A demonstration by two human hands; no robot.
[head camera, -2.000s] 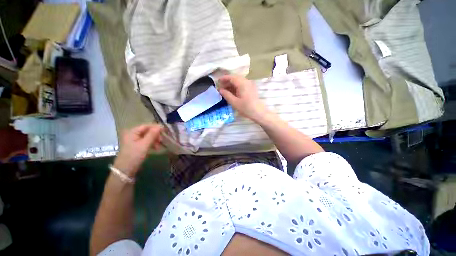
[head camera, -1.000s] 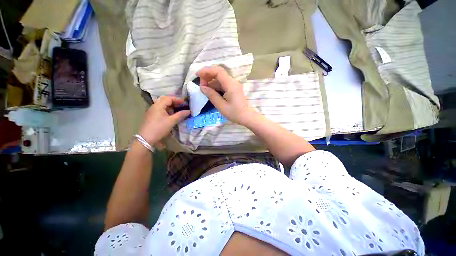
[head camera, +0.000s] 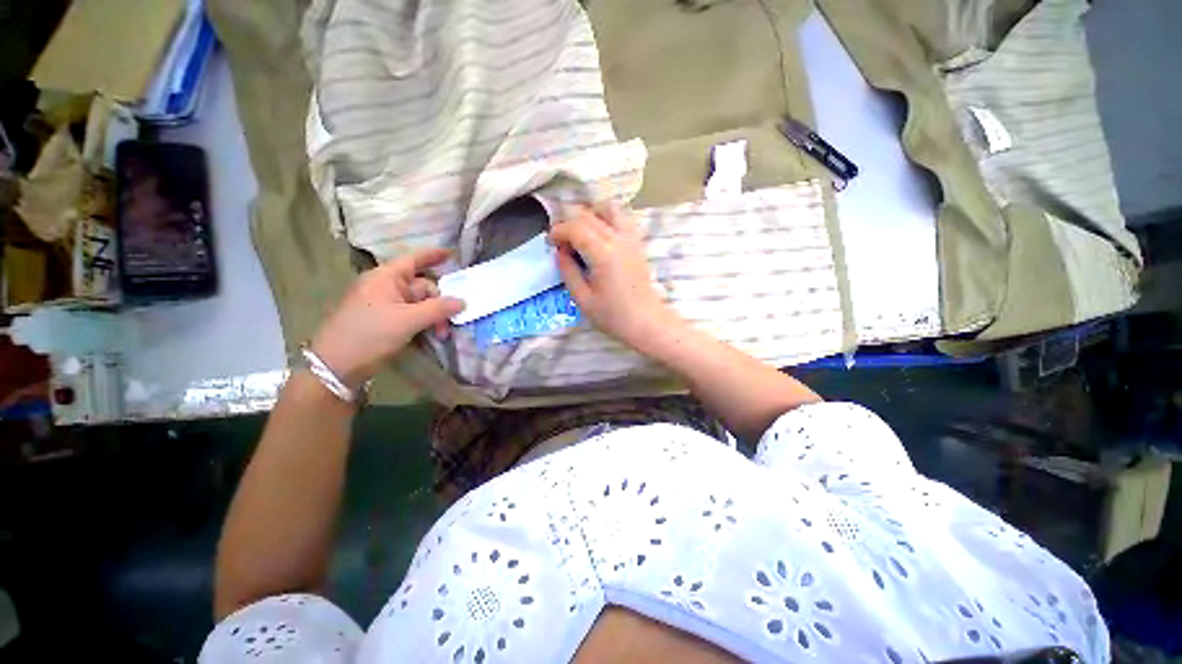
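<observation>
A white card strip (head camera: 503, 280) lies across the lower edge of the dark oval opening (head camera: 512, 227) in the striped lining (head camera: 454, 97). My left hand (head camera: 382, 318) grips its left end between thumb and fingers. My right hand (head camera: 609, 270) holds its right end. A blue printed packet (head camera: 529, 319) lies just below the strip on the lining, partly hidden by it. The khaki garment (head camera: 694, 78) spreads around and behind the lining. A white label (head camera: 727, 169) stands out on it. Small dark thread snips (head camera: 819, 149) lie right of the label.
At the left are a smartphone (head camera: 165, 218), an open cardboard box (head camera: 93, 253) with tan scraps, papers (head camera: 182, 65) and a tan envelope (head camera: 104, 47). A second khaki garment with striped lining (head camera: 1037, 143) lies at the right. The table's front edge is close to my body.
My left hand has come in from the lower left to the strip's left end. The strip, bent upright a second ago, is now stretched nearly flat between both hands.
</observation>
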